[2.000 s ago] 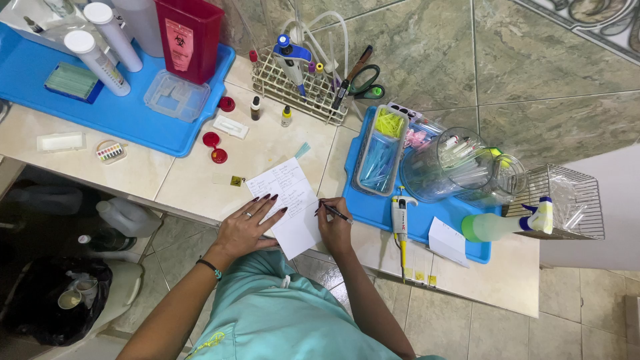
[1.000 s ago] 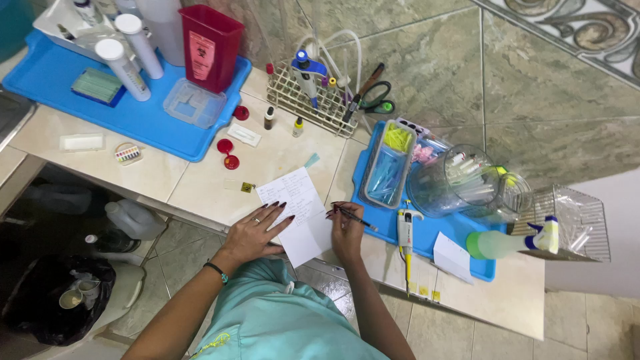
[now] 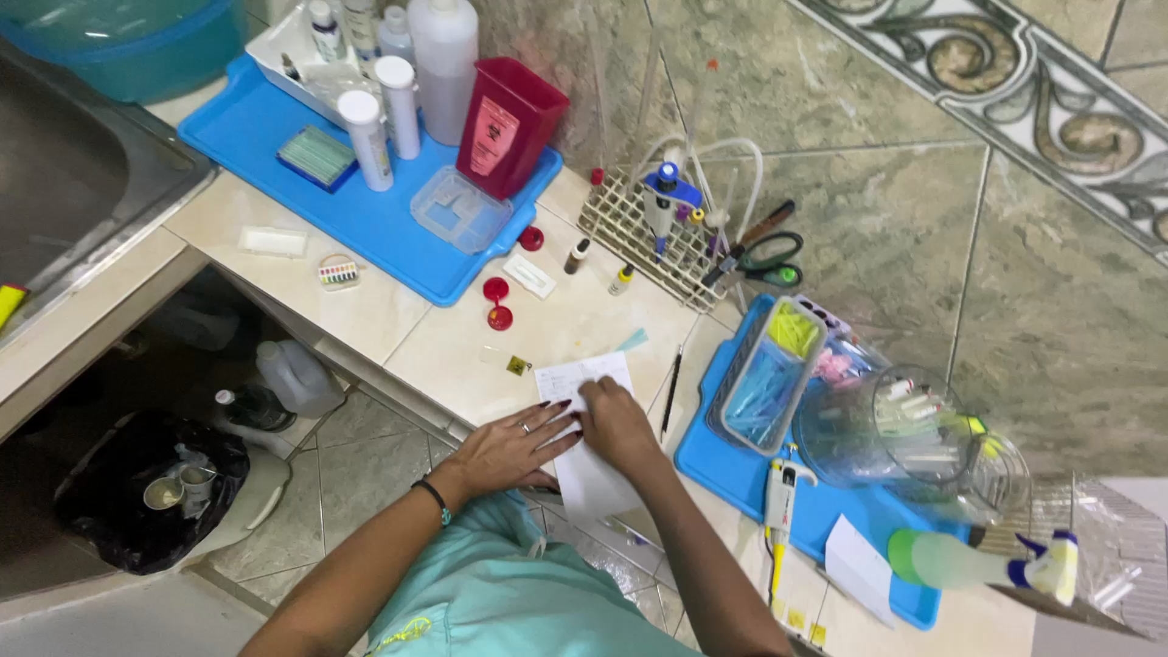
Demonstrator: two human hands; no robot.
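Observation:
A sheet of white paper [image 3: 593, 474] with handwriting lies over the counter's front edge, under both hands. My left hand [image 3: 511, 447], with a ring and dark nails, rests on the sheet's left side, fingers apart. Curled over the upper part of the sheet is my right hand [image 3: 616, 420]; its fingertips are hidden, so whether they pinch the paper cannot be told. A black pen [image 3: 672, 388] lies on the tiles right of the paper. Just above the sheet are a pale blue strip [image 3: 632, 339] and a glass slide with a yellow label [image 3: 517, 366].
A wire rack [image 3: 657, 242] holds a blue pipette [image 3: 664, 205]. Another pipette [image 3: 780, 511] lies by the right blue tray [image 3: 703, 447], with a spray bottle [image 3: 976, 558] beyond. On the left blue tray [image 3: 411, 246] stands a red sharps container [image 3: 511, 128]. Below left is a lined bin [image 3: 269, 497].
My right hand has let go of the pen, which now lies on the counter, and has moved onto the paper beside my left hand.

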